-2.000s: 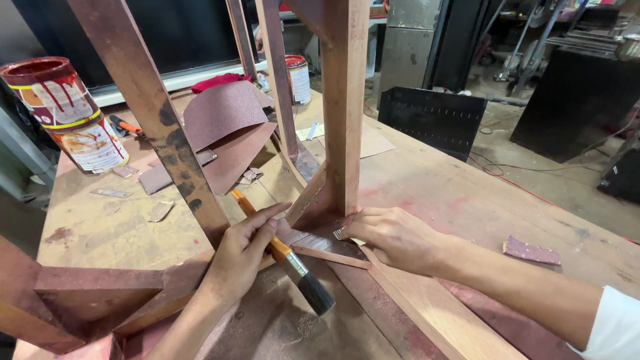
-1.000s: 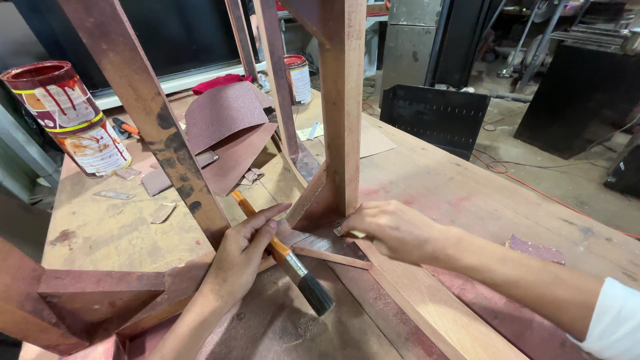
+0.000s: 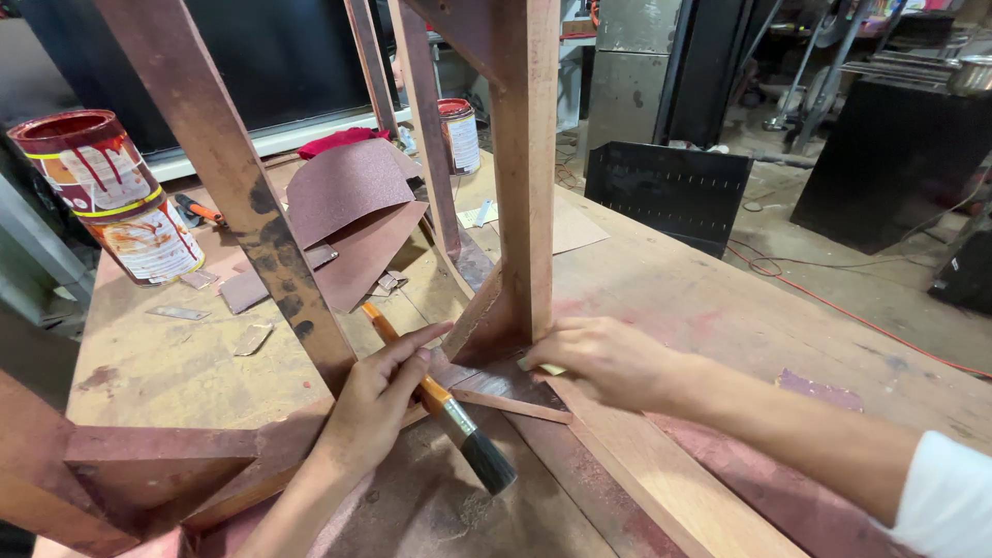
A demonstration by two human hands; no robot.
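My left hand (image 3: 380, 403) holds a paintbrush (image 3: 442, 403) by its orange wooden handle, with the dark bristles pointing down to the right. That hand rests against a rail of the wooden furniture frame (image 3: 527, 194). At the foot of the upright post, my right hand (image 3: 597, 356) grips a small folded piece of pale material, perhaps sandpaper (image 3: 549, 369), against the corner joint. A triangular brace (image 3: 479, 322) and a thin wooden strip (image 3: 511, 405) meet near this corner. Part of the small piece is hidden by my fingers.
Two stacked paint cans (image 3: 116, 194) stand at the left, another paint can (image 3: 460, 136) behind. Sandpaper sheets (image 3: 349, 186) lie curled on the worktable (image 3: 201, 380), among several scraps and an orange-handled tool (image 3: 200, 209). Another scrap (image 3: 820, 390) lies right. A leg (image 3: 232, 170) slants upward.
My right hand has shifted slightly and turned at the post's foot, still with the small piece in its fingers. My left hand and the paintbrush have stayed about where they were.
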